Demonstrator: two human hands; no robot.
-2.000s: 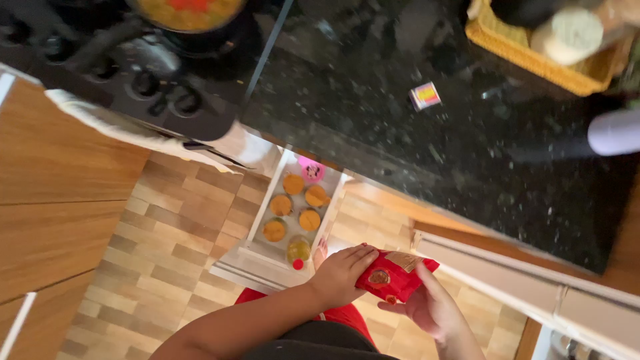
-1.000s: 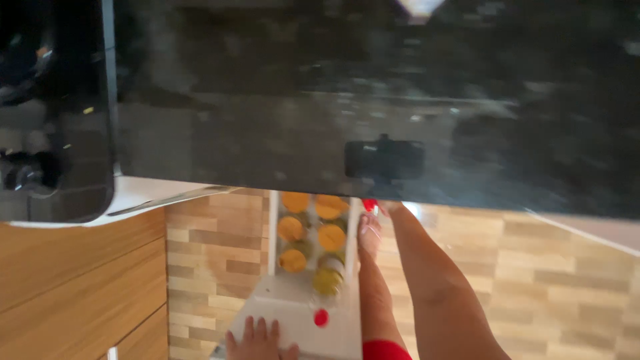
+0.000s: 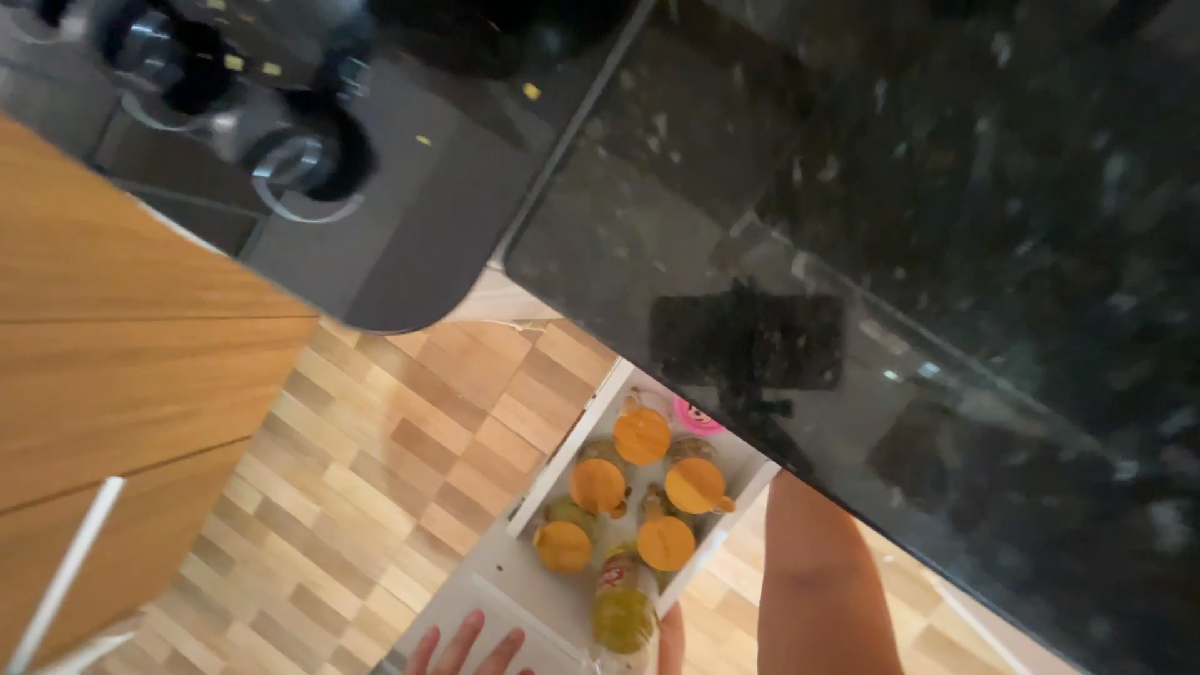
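My left hand (image 3: 469, 649) is at the bottom edge with its fingers spread, over the white front panel of the open drawer (image 3: 553, 614); it holds nothing. My right forearm (image 3: 820, 581) runs up under the countertop, and that hand is hidden. Inside the drawer stand several jars with orange lids, one lid at the top (image 3: 642, 435) and another near the front (image 3: 563, 547). A clear plastic bottle of yellow oil (image 3: 622, 605) is at the drawer's front right. A pink round item (image 3: 698, 415) shows partly at the back, cut off by the counter edge.
The dark speckled countertop (image 3: 937, 234) covers the upper right and overhangs the drawer. A black stove (image 3: 422, 187) with round knobs (image 3: 300, 159) is at upper left. Wooden cabinet fronts (image 3: 112, 375) with a white handle (image 3: 70, 572) stand left, above a patterned floor (image 3: 375, 525).
The red packet, in my hands two seconds ago, is out of sight. My left hand moved to the drawer front, while my right arm reached beneath the counter. The view has shifted and turned.
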